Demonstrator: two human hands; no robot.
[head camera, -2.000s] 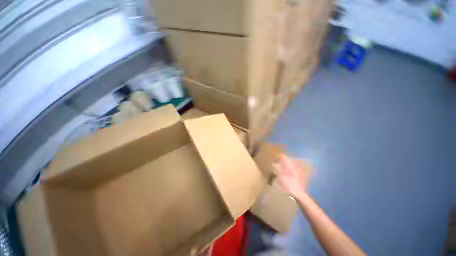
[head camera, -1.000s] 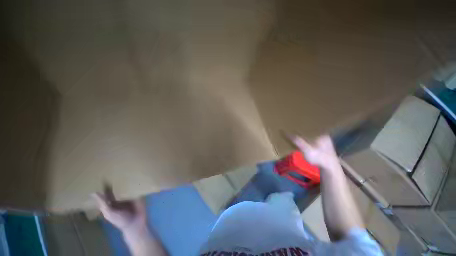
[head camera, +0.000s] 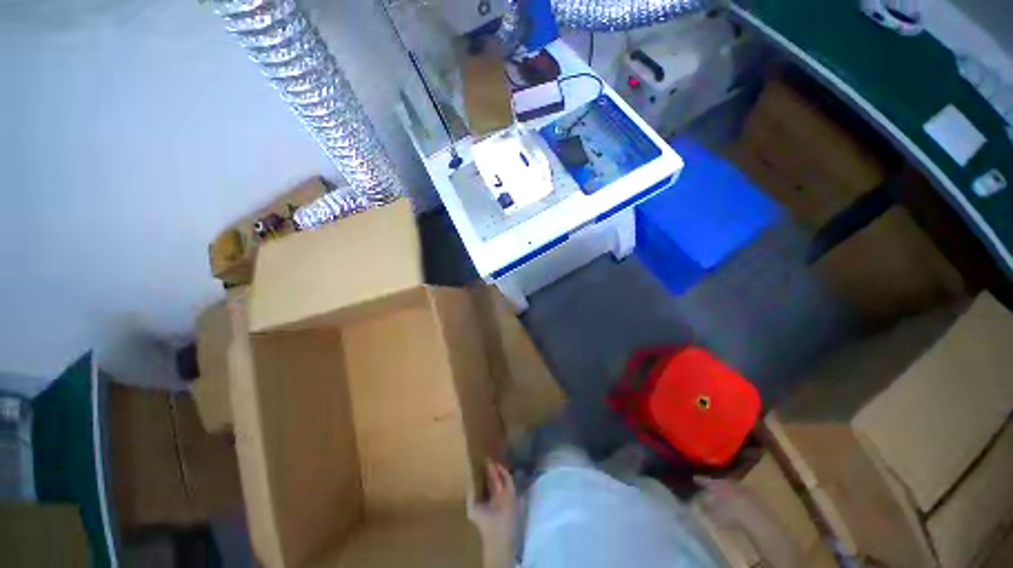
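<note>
A large open carton (head camera: 405, 438) stands on the left, its flaps spread and its visible inside bare. My left hand (head camera: 497, 508) is at its right edge, with the fingers over the cardboard. My right hand (head camera: 728, 508) is low on the right, blurred, just below the red stool (head camera: 703, 405) and beside other cardboard; its fingers are unclear, and I cannot tell whether it holds anything.
The white machine table (head camera: 589, 211) stands ahead with a white paper-covered fixture (head camera: 513, 172) and a blue mat (head camera: 611, 139). A blue box-like object (head camera: 711, 211) is beside it. Cartons (head camera: 933, 411) stand at right, by a green-topped bench (head camera: 855, 83). A silver duct (head camera: 322, 111) hangs at left.
The open carton, held up close across the view by both hands, is now lower at the left. My right hand is away from it. The view now takes in the machine table.
</note>
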